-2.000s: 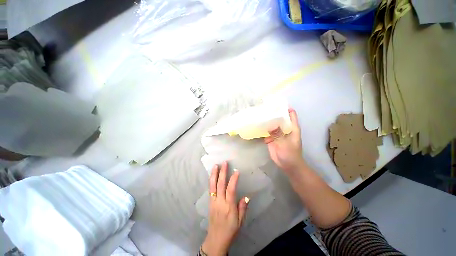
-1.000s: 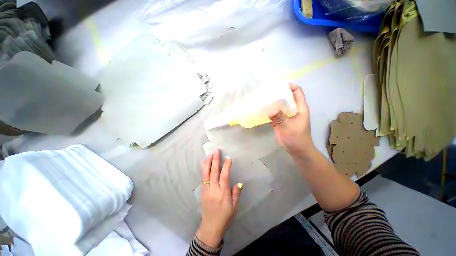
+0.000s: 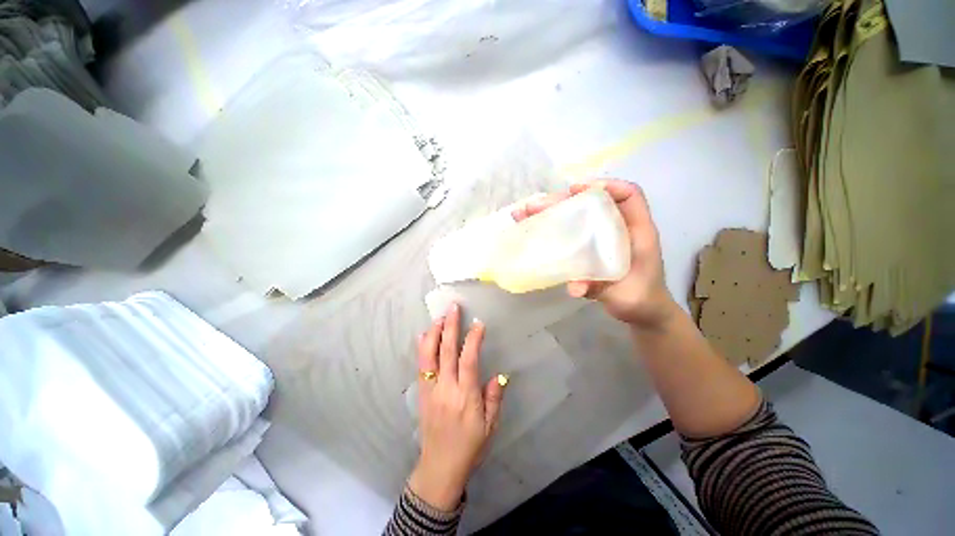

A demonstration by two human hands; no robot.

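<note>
My right hand [image 3: 623,251] is closed around a translucent glue bottle [image 3: 560,243] with pale yellow contents. The bottle is tilted on its side, its narrower end toward the left, over the small pale grey panel [image 3: 513,351]. My left hand [image 3: 456,403] lies flat with fingers spread on the panel, fingertips near its upper left edge. The panel lies on a grey-brown work sheet [image 3: 346,393]. Glare and the bottle hide part of the panel and the nozzle tip.
Large grey panels [image 3: 304,178] lie behind left, a white reinforcement stack [image 3: 199,387] at near left. A brown pattern piece [image 3: 743,298], olive-tan panels [image 3: 880,178], a crumpled scrap [image 3: 727,74] and a blue tray [image 3: 723,34] are on the right.
My right hand has shifted its grip on the bottle and turned, so more of the bottle's base shows. My left hand stays on the panel. The view has shifted slightly.
</note>
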